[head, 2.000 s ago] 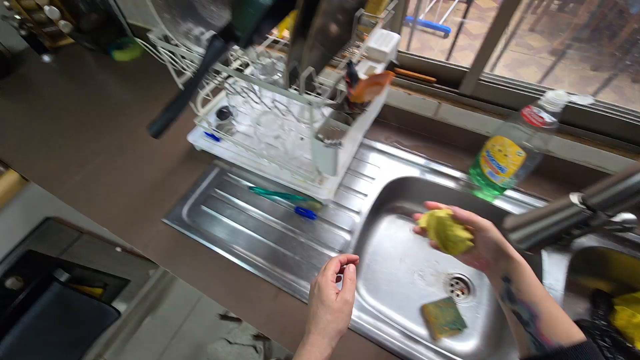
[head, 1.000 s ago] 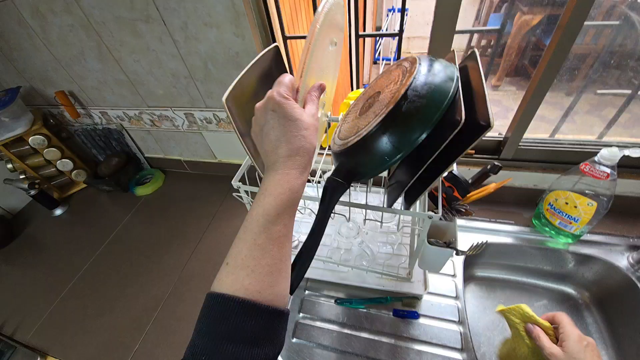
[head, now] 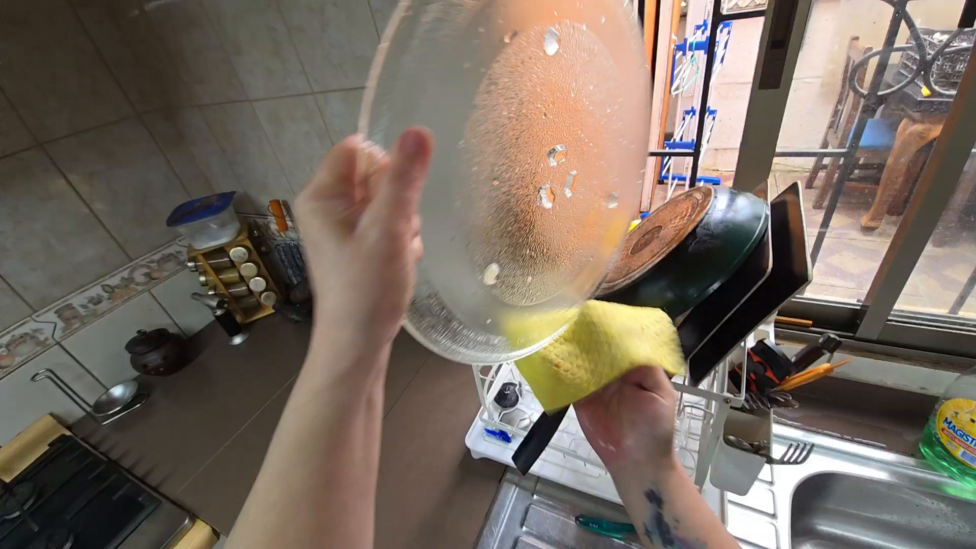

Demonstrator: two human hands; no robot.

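A round clear glass plate with water drops on it is raised upright before the window. My left hand grips its left edge, the thumb on the near face. My right hand holds a yellow cloth against or just beside the plate's lower right edge. Behind the cloth, a dark green frying pan leans in the white dish rack, its black handle pointing down. Next to the pan are dark rectangular trays.
A cutlery holder with a fork hangs at the rack's right side. The steel sink and a green dish soap bottle are at the right. A spice rack, a small dark pot and a stove are at the left.
My left hand has lifted the glass plate out of the dish rack. My right hand has brought the yellow cloth from over the sink up to the plate. The view has swung left.
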